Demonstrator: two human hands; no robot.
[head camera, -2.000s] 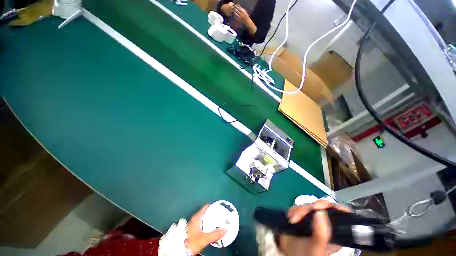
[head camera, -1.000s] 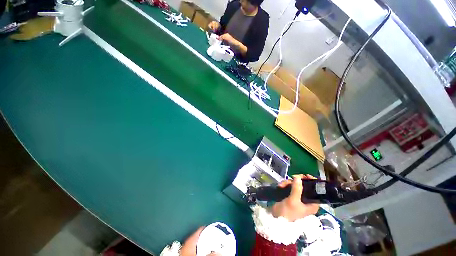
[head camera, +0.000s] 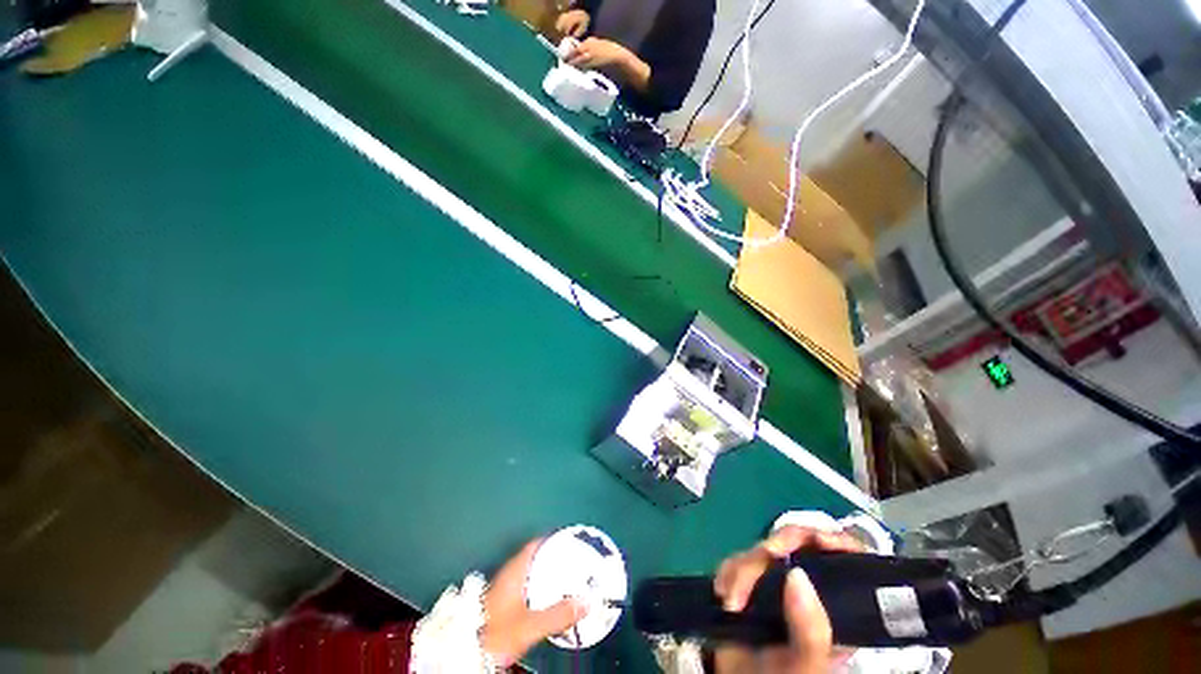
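Observation:
A round white plastic housing (head camera: 577, 579) with a dark slot near its top edge is low in the centre of the view. My left hand (head camera: 524, 616) holds it, thumb on its face. My right hand (head camera: 790, 608) is shut around a black electric screwdriver (head camera: 876, 599) with a small pale label. The driver's front end points left at the housing, close to its right side; its thin tip seems to reach the housing face. Whether a screw is there cannot be told. The grey screw feeder (head camera: 672, 428) stands beyond both hands.
White housings (head camera: 823, 527) lie behind my right hand. A white rail (head camera: 435, 191) and darker green strip cross the bench (head camera: 303, 342). Cardboard sheets (head camera: 800, 300) lie across the line. A person (head camera: 645, 53) works opposite at white parts. A black cable (head camera: 961, 263) loops at right.
The driver has moved from the feeder down and right to beside the housing. The housing has risen slightly in view, and the camera view has tilted down.

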